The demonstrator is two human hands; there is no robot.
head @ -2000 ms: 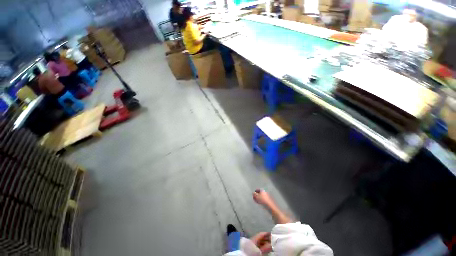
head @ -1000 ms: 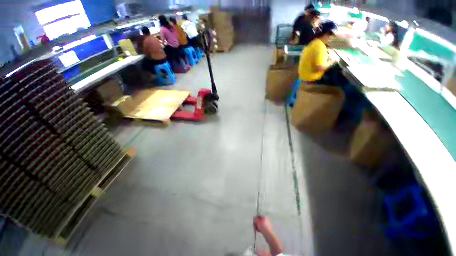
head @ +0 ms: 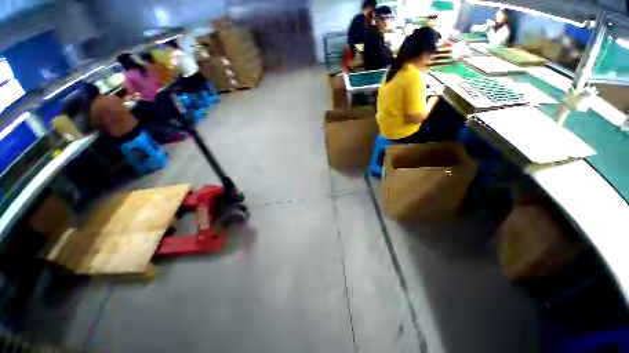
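Neither of my hands is in the picture. Nearest in front are a wooden pallet [head: 127, 227] on the floor at the left and a pallet jack [head: 207, 220] with red forks at its right side and a black handle leaning up to the left. On the bench [head: 586, 207] at the right lie stacked tan cardboard sheets [head: 531, 134]. Behind them is a board with rows of green pieces [head: 490, 89]. The picture is somewhat blurred.
A grey aisle floor [head: 290, 227] runs ahead. A person in yellow [head: 403, 103] sits at the right bench beside open cartons [head: 427, 179]. Another carton [head: 534, 241] is under the bench. Several people sit along the left bench, on blue stools [head: 143, 153]. Cartons are stacked far back [head: 231, 55].
The view has moved forward along the aisle. The pallet, jack and yellow-clad person look nearer. The tall board stack has left the view at the left, and the hand seen before is out of the picture.
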